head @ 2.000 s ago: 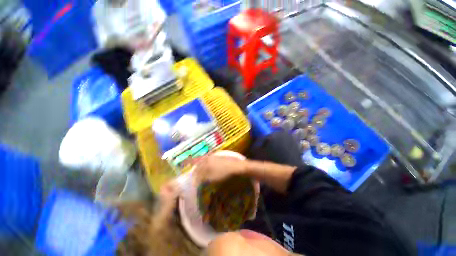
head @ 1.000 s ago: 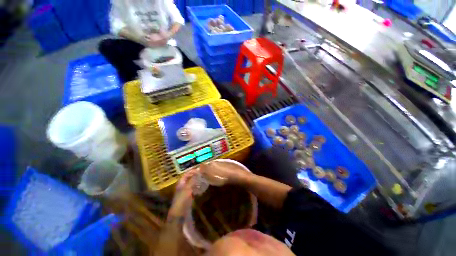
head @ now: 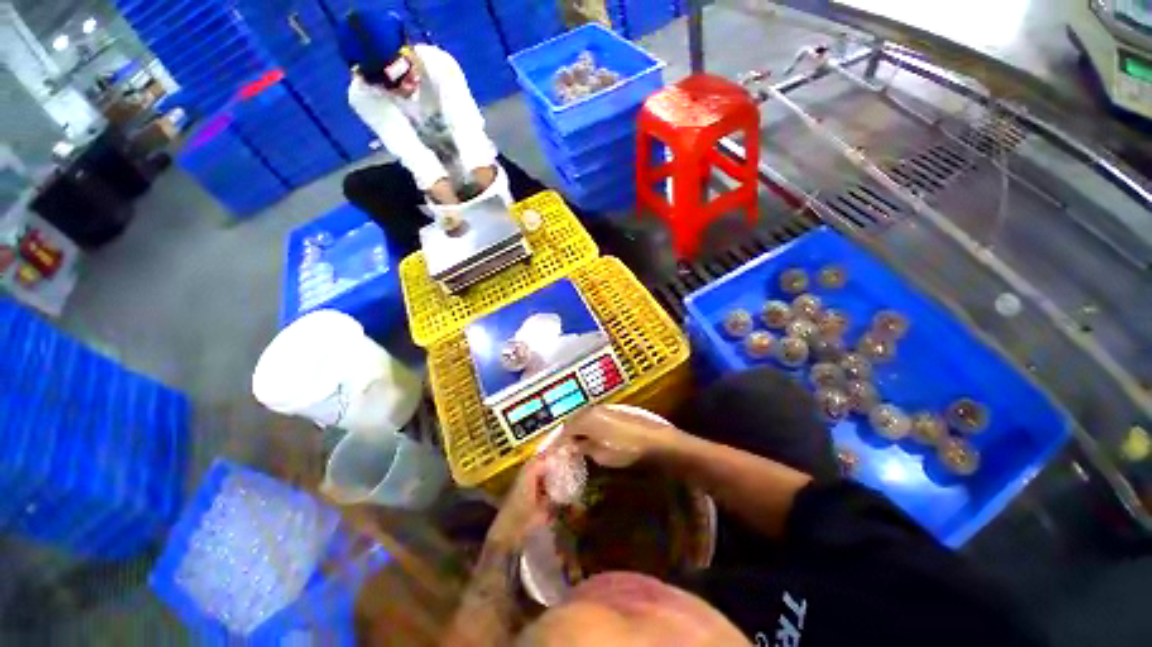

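My left hand (head: 538, 492) is shut on a clear plastic ball (head: 564, 478) over the left rim of the pink bucket (head: 546, 566). My right hand (head: 617, 436) is beside the ball at the bucket's far rim; its fingertips are partly hidden, so its grip is unclear. Dark mixed beads (head: 632, 528) lie in the bucket. A speckled ball (head: 516, 355) sits on the blue-topped scale (head: 499, 331), beside a whitish blurred shape. The scale stands on a yellow crate (head: 457, 430).
The right blue tray (head: 998, 394) holds speckled balls. A red stool (head: 699, 152) stands beyond it. A person (head: 436, 120) sits behind the second scale (head: 474, 244). A white bucket (head: 316, 367), translucent jug (head: 366, 465) and blue tray of clear pieces (head: 246, 550) are at left.
The view has shifted and shows more of the background. My hands stay together at the bucket's far rim. The other person's hands now reach into their white container.
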